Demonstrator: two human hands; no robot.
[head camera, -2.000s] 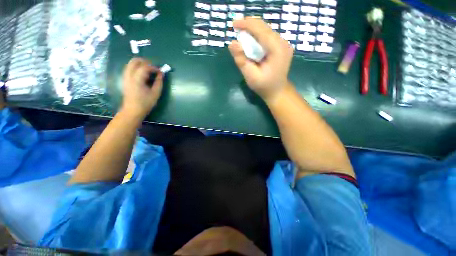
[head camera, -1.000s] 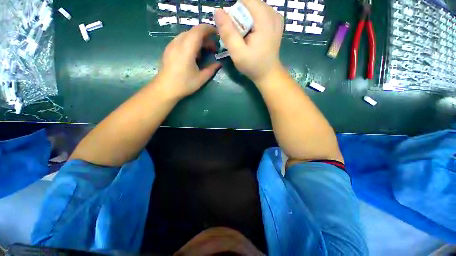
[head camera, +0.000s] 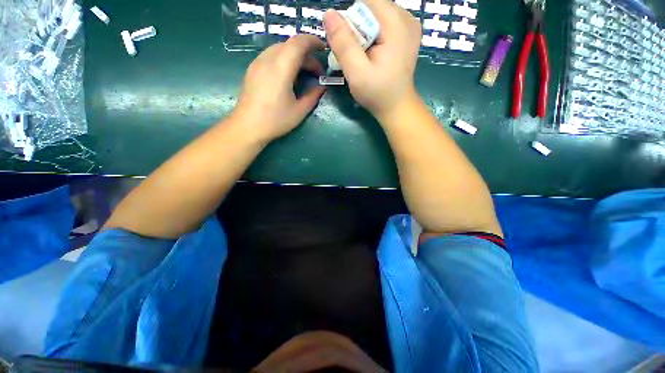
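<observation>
My left hand (head camera: 281, 87) grips a small white plastic housing (head camera: 332, 80) at its fingertips, above the dark green mat. My right hand (head camera: 383, 62) is shut on a white glue bottle (head camera: 360, 23) with printing on it, held tilted with its lower end down at the housing. The two hands are close together. The fingers partly hide the housing and the bottle's nozzle. Behind the hands, a parts tray (head camera: 430, 57) holds neat rows of white parts; my right hand hides part of it.
A plastic bag of housings (head camera: 44, 80) lies at left, with loose housings (head camera: 130, 42) beside it. At right are a purple lighter (head camera: 496, 61), red-handled pliers (head camera: 519, 80), two loose housings (head camera: 464, 127) and a second parts tray (head camera: 612, 73). Blue sleeves of people show at both sides.
Since two seconds ago, my left hand has moved right with a housing to meet the bottle in my right hand. The view has shifted. In the last second the hands have barely moved.
</observation>
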